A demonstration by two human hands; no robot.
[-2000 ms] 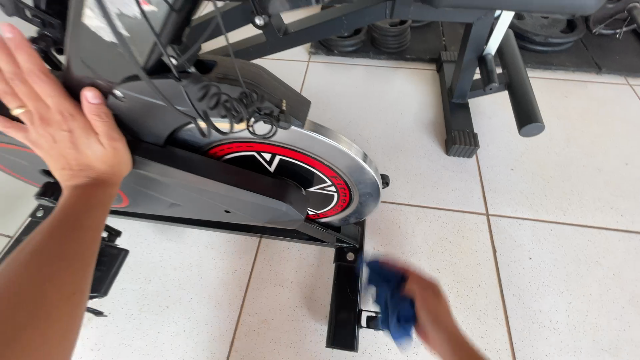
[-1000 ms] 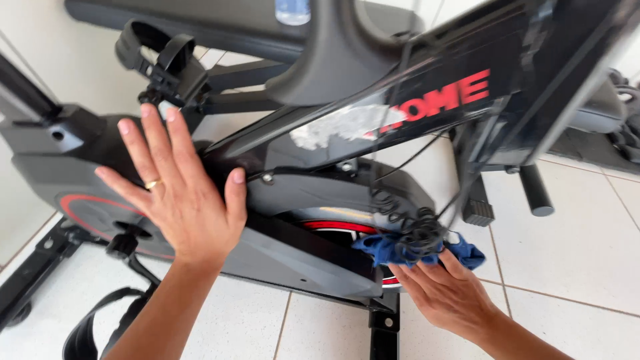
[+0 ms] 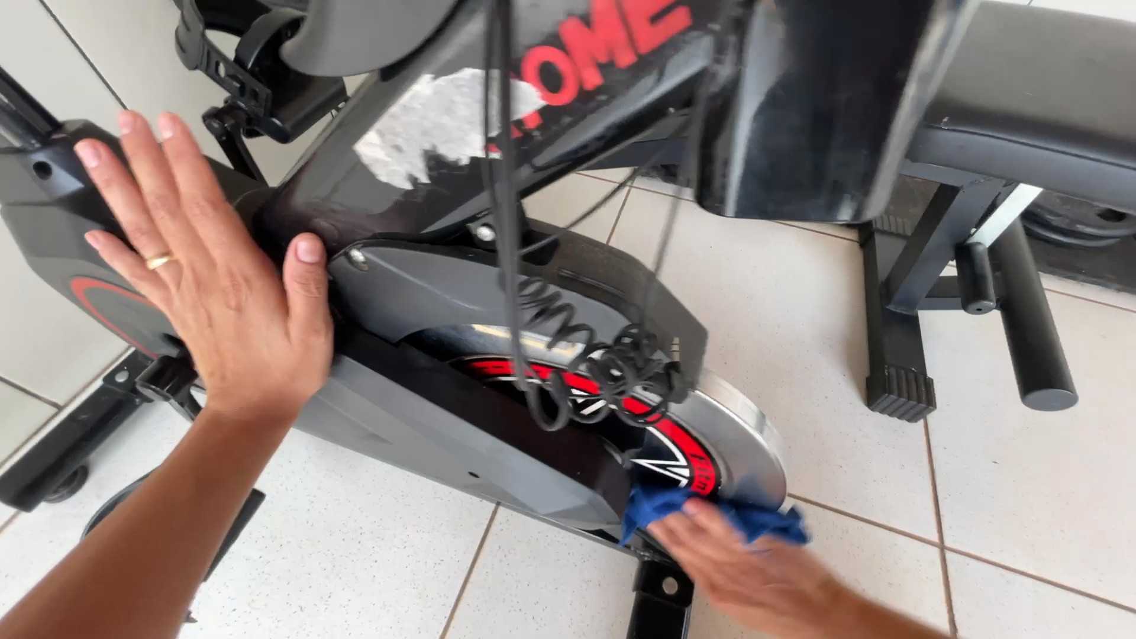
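My left hand [image 3: 235, 302], a ring on one finger, lies flat with spread fingers on the dark frame and cover of an exercise bike [image 3: 426, 426]. My right hand [image 3: 745, 564], somewhat blurred, presses a crumpled blue cloth [image 3: 763, 522] against the lower rim of the bike's metal flywheel [image 3: 750, 426], which has a red, black and white face. A coiled black cable [image 3: 568, 342] hangs in front of the flywheel. Above it, the bike's slanted frame tube [image 3: 444, 133] carries red lettering and a torn whitish patch.
A pedal with a strap [image 3: 253, 80] sticks out at the upper left. The bike's front foot [image 3: 661, 595] and rear foot [image 3: 71, 426] rest on white floor tiles [image 3: 799, 302]. A padded black bench [image 3: 1029, 106] stands at the right, with weight plates [image 3: 1078, 222] behind its leg.
My right hand with the blue cloth has gone from beside the front foot up to the flywheel by the coiled cable, then down to the lower rim. My left hand remains on the bike.
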